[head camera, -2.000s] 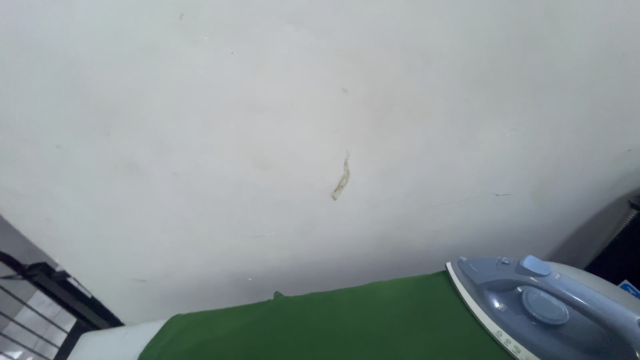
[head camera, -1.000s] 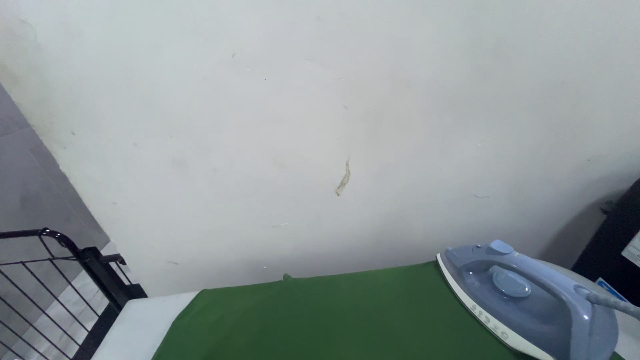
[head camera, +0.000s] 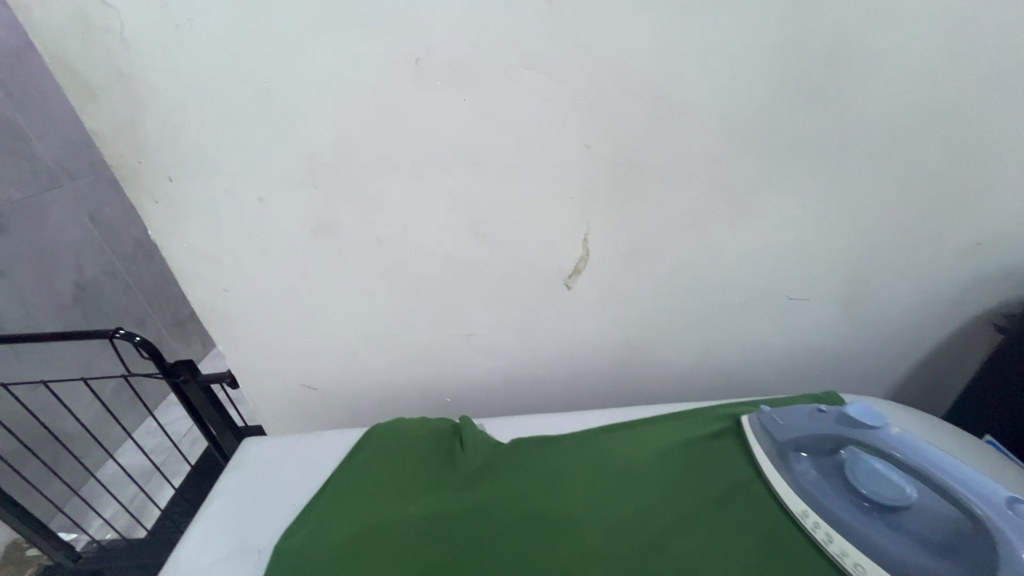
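A green cloth (head camera: 512, 504) lies over the white top of an ironing board (head camera: 248, 488), with a small bunched fold at its far edge. On the cloth's right side rests a blue-grey electric iron (head camera: 880, 488), its pale soleplate edge facing left and its tip toward the wall. The rear of the iron runs out of the frame at lower right. Neither my left hand nor my right hand shows in the view.
A white wall (head camera: 512, 200) with a chipped mark rises right behind the board. To the left stands a black metal wire rack (head camera: 120, 424). A dark object (head camera: 992, 392) is at the right edge.
The cloth's far edge has drawn away from the wall side, baring a white strip of board, and a fold has risen in it.
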